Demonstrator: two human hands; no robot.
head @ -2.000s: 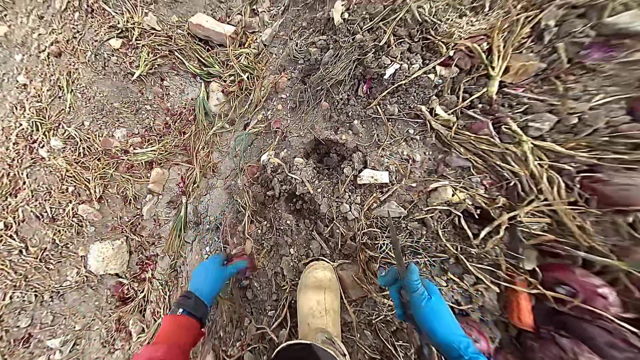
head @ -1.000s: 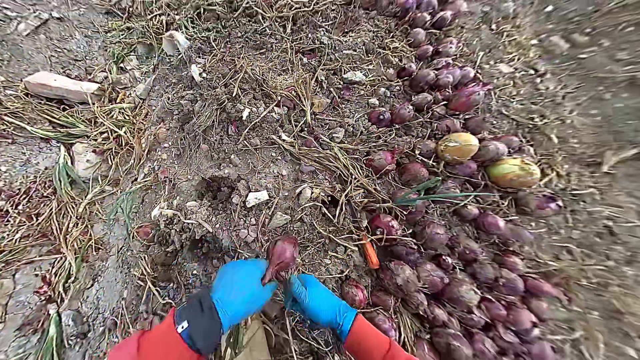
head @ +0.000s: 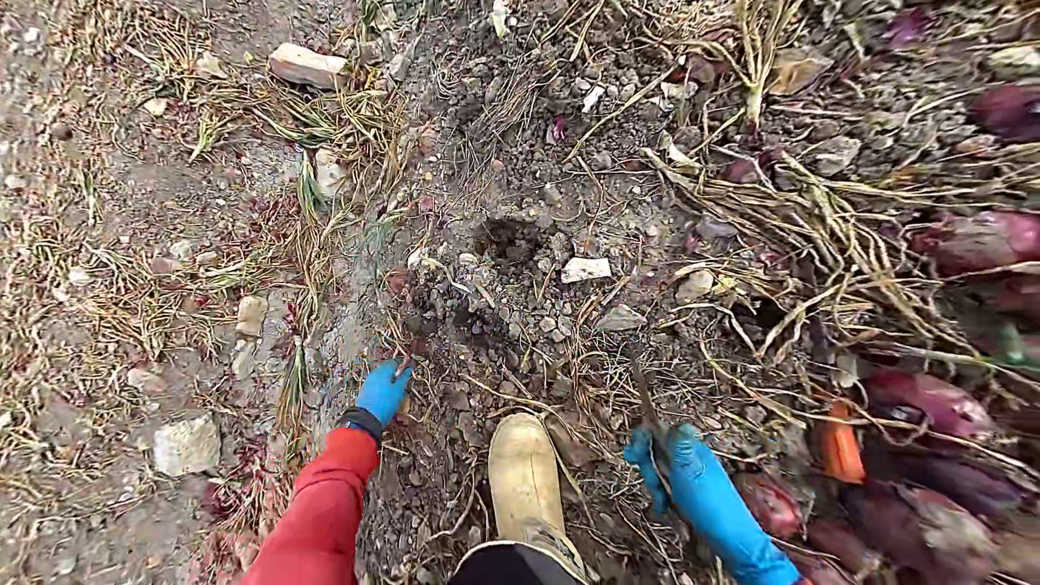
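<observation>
In the head view my left hand [head: 383, 392], in a blue glove, is low over the soil left of the boot; its fingertips are close together, and whether they hold anything is unclear. My right hand [head: 668, 463], also gloved in blue, is closed around a thin, dark, blade-like tool [head: 643, 394] that points up and away. Red onions [head: 926, 402] lie in a pile to the right of that hand, some blurred. An orange object [head: 842, 443], like a handle, rests beside them.
A tan boot [head: 526, 475] stands between the hands. Dug soil with a hole [head: 512, 240] is ahead. Pale stones [head: 187, 445] and dry onion tops [head: 837, 252] are scattered about. A long stone [head: 309, 67] lies at the upper left.
One second ago my hands were together at a red onion; now they are wide apart and that onion is not seen in them. My right hand now has the dark tool. The view has shifted.
</observation>
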